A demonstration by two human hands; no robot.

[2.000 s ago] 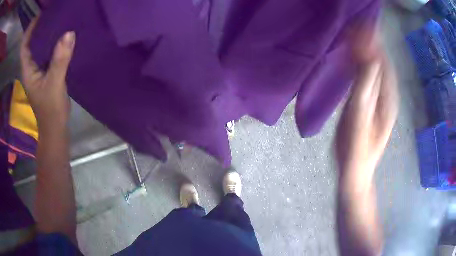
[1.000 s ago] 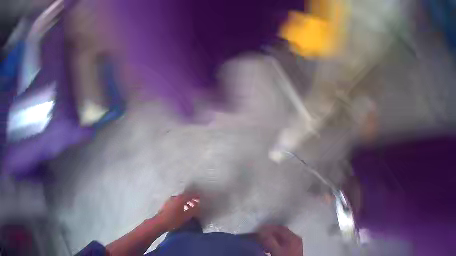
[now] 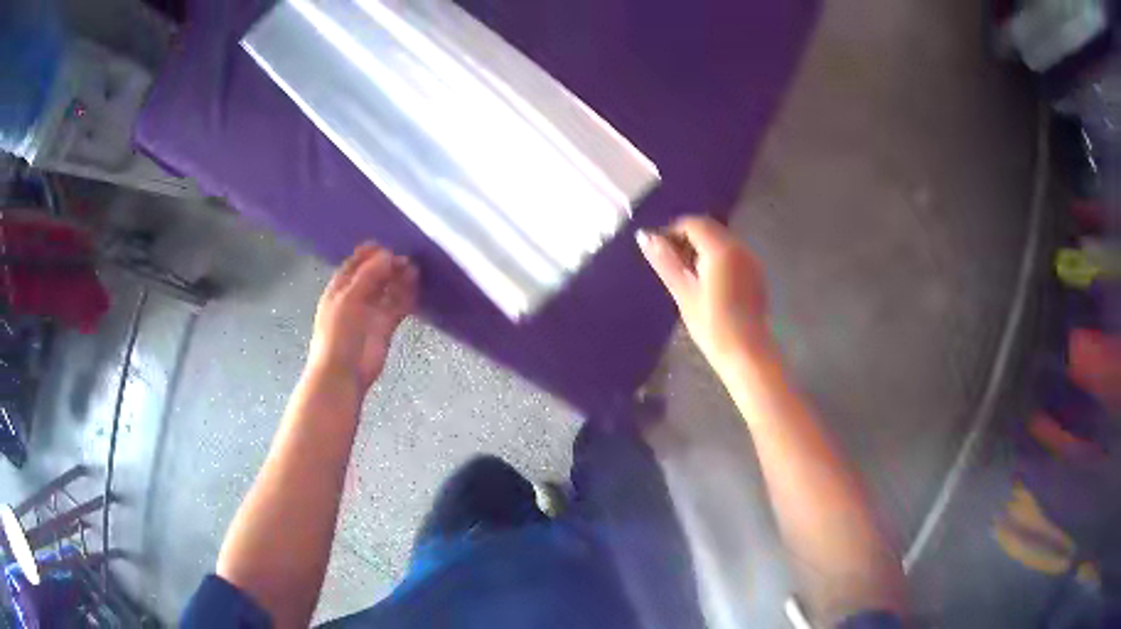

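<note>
A flat stack of clear, shiny poly covers (image 3: 455, 135) lies slanting on a table covered with purple cloth (image 3: 719, 74). My left hand (image 3: 366, 301) is at the near left edge of the table, fingers loosely curled, with nothing visible in it. My right hand (image 3: 711, 264) is just right of the stack's near corner, with thumb and fingers apart. It does not visibly hold anything.
Grey floor (image 3: 234, 406) lies below. A red cloth (image 3: 55, 264) hangs at the left. A carton (image 3: 92, 117) with blue plastic is at the upper left. Orange and yellow cloths (image 3: 1033, 528) are at the right rim, beyond a curved pale floor line.
The view has turned from the hanging purple jacket to the table with the poly covers. The jacket is out of my hands, which have moved up to the table's edge.
</note>
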